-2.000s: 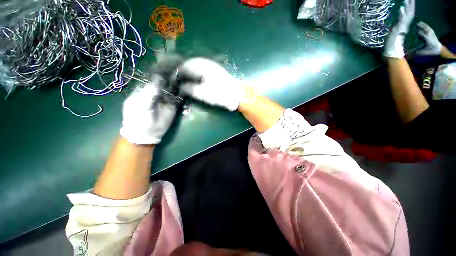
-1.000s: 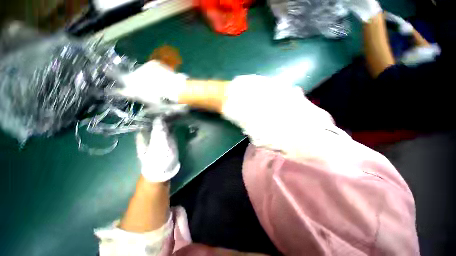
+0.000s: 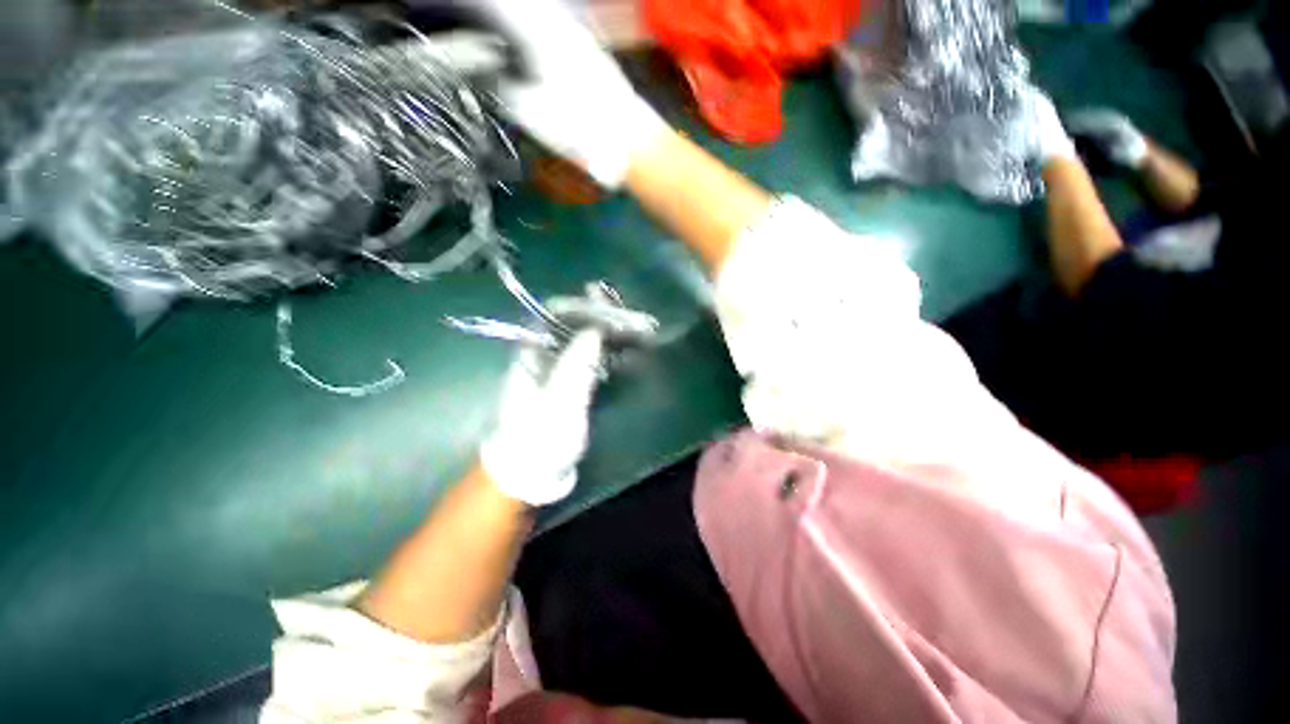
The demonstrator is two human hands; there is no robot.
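My left hand (image 3: 545, 417), in a white glove, is low in the middle of the view. Its fingers hold a small handful of grey and silver cables (image 3: 601, 314) above the green bench. My right hand (image 3: 573, 99), gloved and blurred, is stretched out at the top, at the right edge of the big cable heap. Its fingertips are blurred, so I cannot tell if it grips anything. The tangled heap of cables (image 3: 269, 156) lies in clear plastic at the upper left. A single loose cable (image 3: 333, 385) curves below it.
Orange rubber bands (image 3: 563, 180) lie partly hidden under my right wrist. A red plastic bag (image 3: 743, 64) is at the top. A neighbouring worker's gloved hand (image 3: 1044, 127) touches another bag of cables (image 3: 951, 120) at the upper right. The green bench (image 3: 340, 495) has its front edge near my body.
My right hand has moved away from my left hand, up and over to the far side of the heap. My left hand appears further right, still with cables. The view has shifted.
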